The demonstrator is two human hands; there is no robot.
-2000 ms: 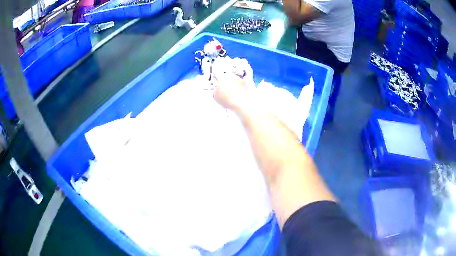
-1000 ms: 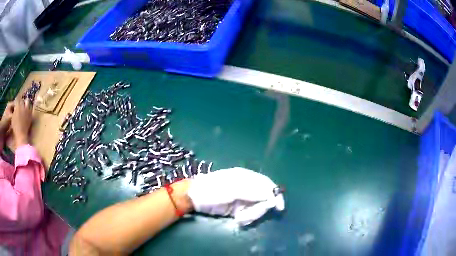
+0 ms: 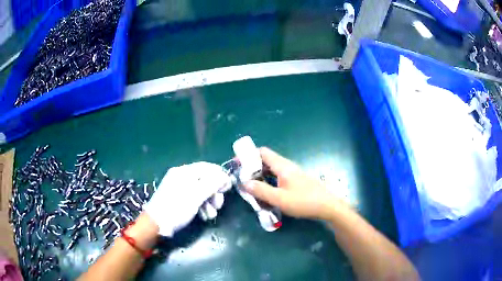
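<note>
A white body [image 3: 247,159] with grey metal and a red spot near its lower end is held above the green bench at the centre. My right hand [image 3: 286,186], bare, is shut on it from the right. My left hand [image 3: 190,195], in a white glove with a red cord at the wrist, has its fingertips at the body's left side. A thin bit of metal shows there, but whether the left fingers hold it is hidden. A loose pile of small dark-and-silver metal parts [image 3: 88,197] lies on the bench at left.
A blue bin [image 3: 66,107] full of small parts stands at upper left. A blue tote [image 3: 385,118] with white sheeting and white units is at right. A pale rail [image 3: 242,72] with a post [image 3: 370,30] runs behind. Another white unit [image 3: 347,21] lies beyond it. Cardboard [image 3: 5,192] is at left.
The view has swung from the tote to the bench. My right hand, earlier reaching into the tote, is now over the bench with a white body. My gloved left hand has risen from the bench to meet it.
</note>
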